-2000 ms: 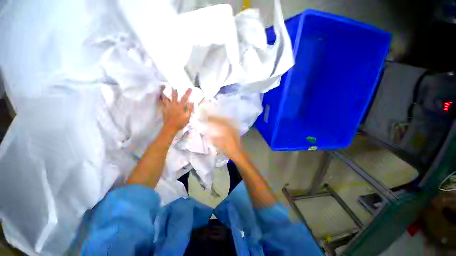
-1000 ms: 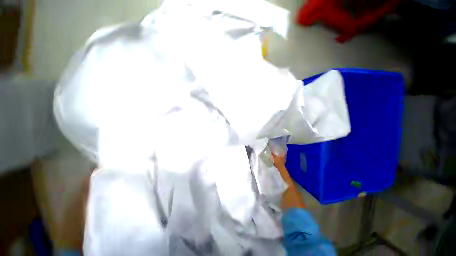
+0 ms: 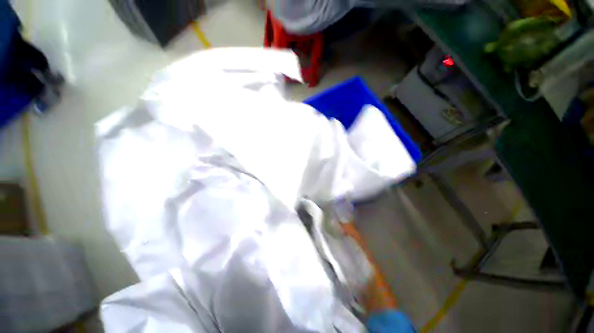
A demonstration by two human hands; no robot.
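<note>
A huge crumpled pile of white wrapping paper (image 3: 215,188) fills the middle of the view, held up in front of me. My right hand (image 3: 348,227) is at the pile's right side, holding it. Its fingers are mostly hidden by the paper, and the bare forearm and blue cuff show below. My left hand is not in view. The blue plastic crate (image 3: 398,133) is on the floor behind the pile, partly covered by a hanging white flap. Only its far part shows.
A green-topped workbench (image 3: 534,175) with metal legs runs down the right. A red stool (image 3: 312,62) stands at the top, with a person in grey beside it. A dark blue garment (image 3: 13,71) shows at the left edge. Yellow lane lines cross the pale floor. A brown carton (image 3: 12,208) is at left.
Both hands were on the paper low in front of me; the pile has since been lifted off. My left hand has left the view. The crate now appears smaller and further behind the paper.
</note>
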